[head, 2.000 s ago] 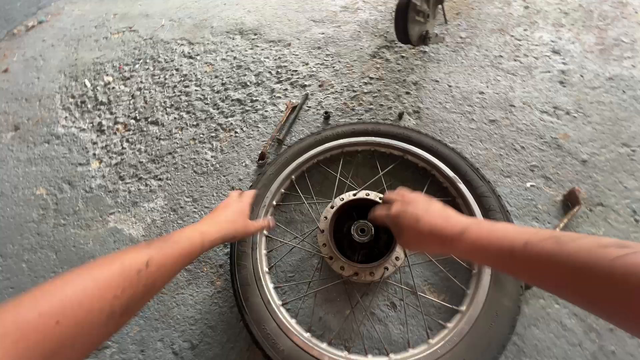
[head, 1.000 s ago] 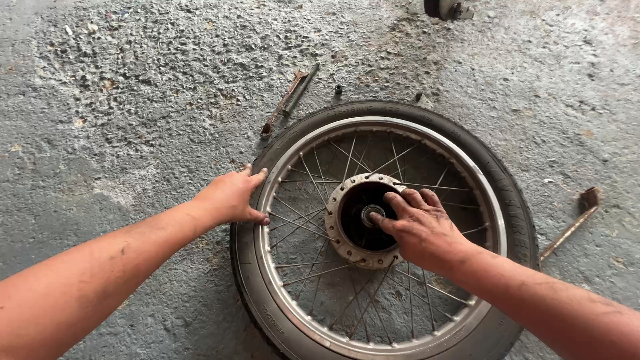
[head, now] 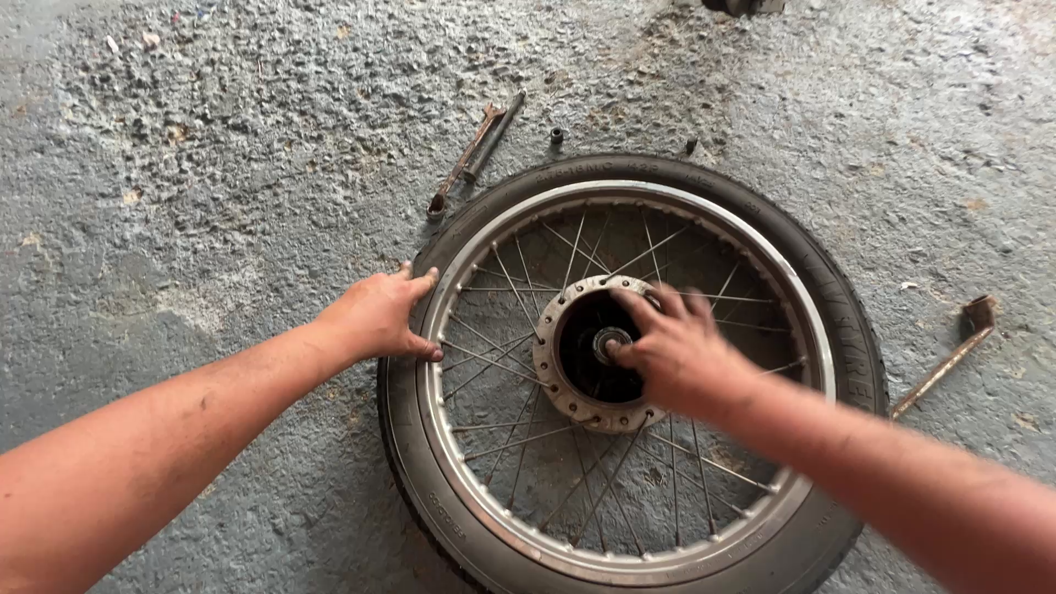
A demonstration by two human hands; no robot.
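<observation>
A spoked motorcycle wheel with a black rubber tyre [head: 841,330] lies flat on the floor. My left hand [head: 384,313] rests on the tyre and rim at the left, thumb and fingers apart. Over the metal wheel hub [head: 569,396] is my right hand [head: 681,351], somewhat blurred. Its thumb touches the round bearing or bushing [head: 609,343] at the hub's centre, while its other fingers spread over the hub's upper right edge. The hub is hollow and dark inside. I see nothing gripped in either hand.
Beyond the wheel's upper left lie a rusty wrench [head: 462,165] and a dark metal rod [head: 497,132]. Two small dark metal parts, one a nut or spacer [head: 557,135], sit above the tyre. A rusty bent tool [head: 949,363] lies at the right on rough, grey-painted concrete [head: 231,231].
Two seconds ago my right fingers were bunched at the hub's right side; now they are spread, with the thumb at its centre. My left hand stays at the wheel's left side.
</observation>
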